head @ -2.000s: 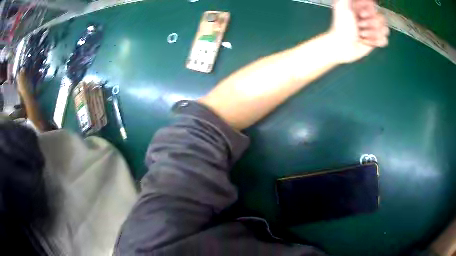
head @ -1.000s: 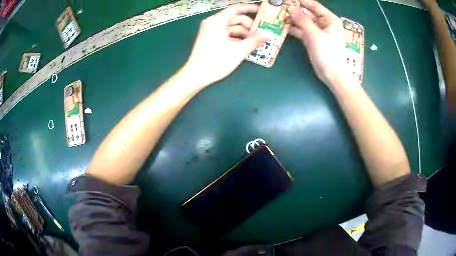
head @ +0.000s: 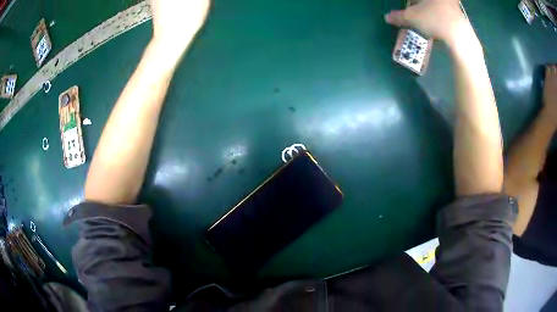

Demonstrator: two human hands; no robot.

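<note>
My left hand [head: 181, 15] is at the top edge, its fingers cut off, so what it holds is hidden. My right hand [head: 429, 18] is at the top right, over the upper part of a tan handset assembly [head: 413, 52]. Its thumb points left; its other fingers are partly cut off or hidden, and I cannot tell whether it grips the unit. The unit's white end with black marks shows below the hand. Another handset assembly [head: 72, 127] lies on the green bench at left, round part up.
A black smartphone [head: 278, 210] lies near me, a pale double ring [head: 293, 152] at its corner. Beyond the speckled strip [head: 79, 52] lie more units [head: 41, 42]. Stacked assemblies [head: 25, 250] and a slim tool [head: 49, 255] are lower left. A neighbour's arm [head: 530, 152] is at right.
My hands have moved apart; the left went left and up, out of the picture at the fingers. The unit they held together no longer shows between them. The view has shifted slightly.
</note>
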